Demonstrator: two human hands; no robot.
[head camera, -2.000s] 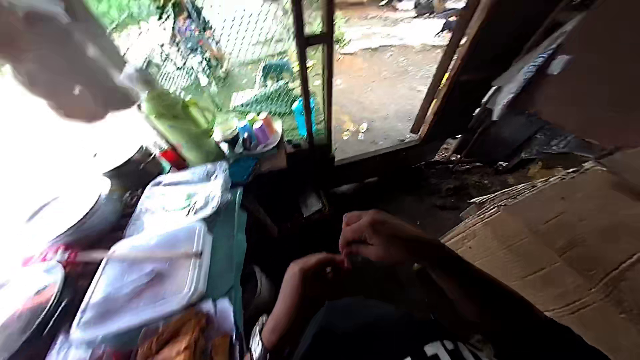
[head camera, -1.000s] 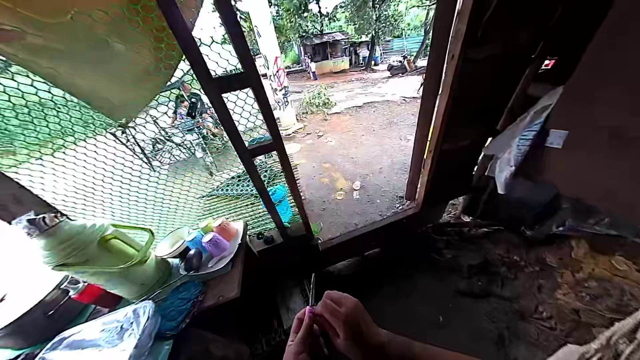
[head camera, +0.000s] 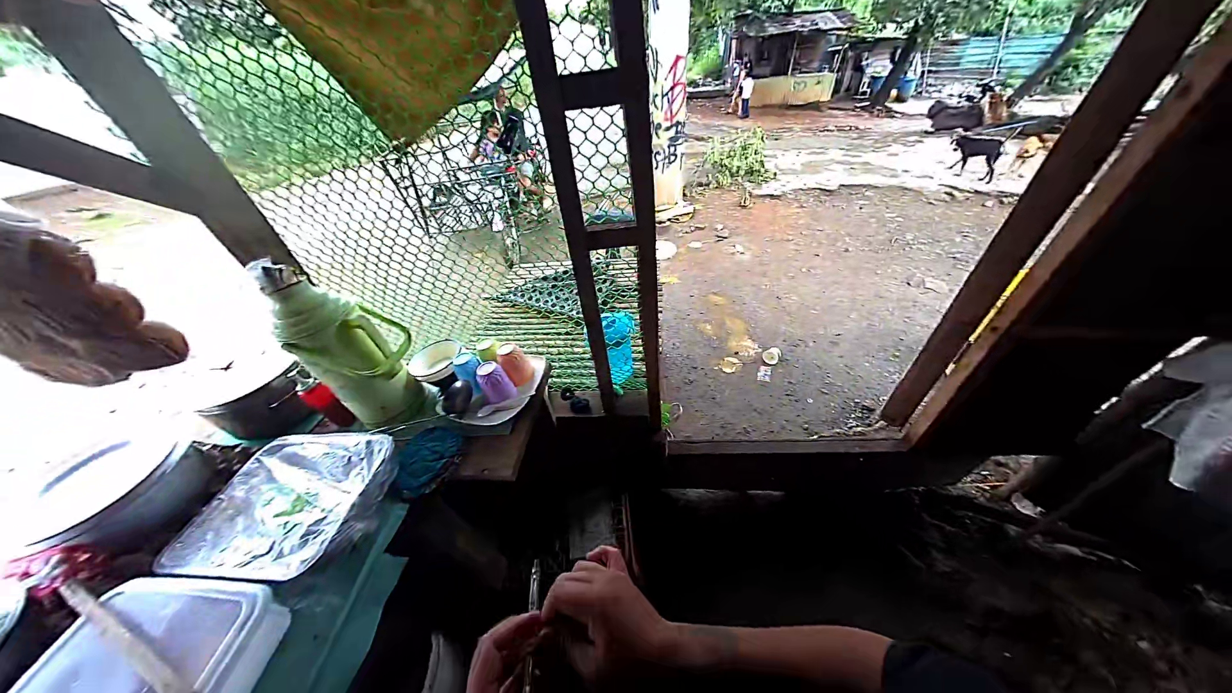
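Note:
Low in the head view my left hand and my right hand are close together over dark shadow. A thin metal rod-like tool points upward between them. My left fingers curl around its lower part; what my right hand grips is hidden by its own fingers. To the left, a green table bears a plastic-wrapped tray and a lidded white plastic container. Past them stand a light green thermos jug and a plate of coloured plastic cups.
Lidded pots line the far left. A chicken-wire screen and a wooden post stand ahead, beside a doorway with a raised wooden sill. Outside are dirt ground, a black dog and distant people. A plastic bag hangs at right.
The view has swung a lot, from the table to the doorway and partly back. My hands stay together; the thin metal tool shows one second ago and now.

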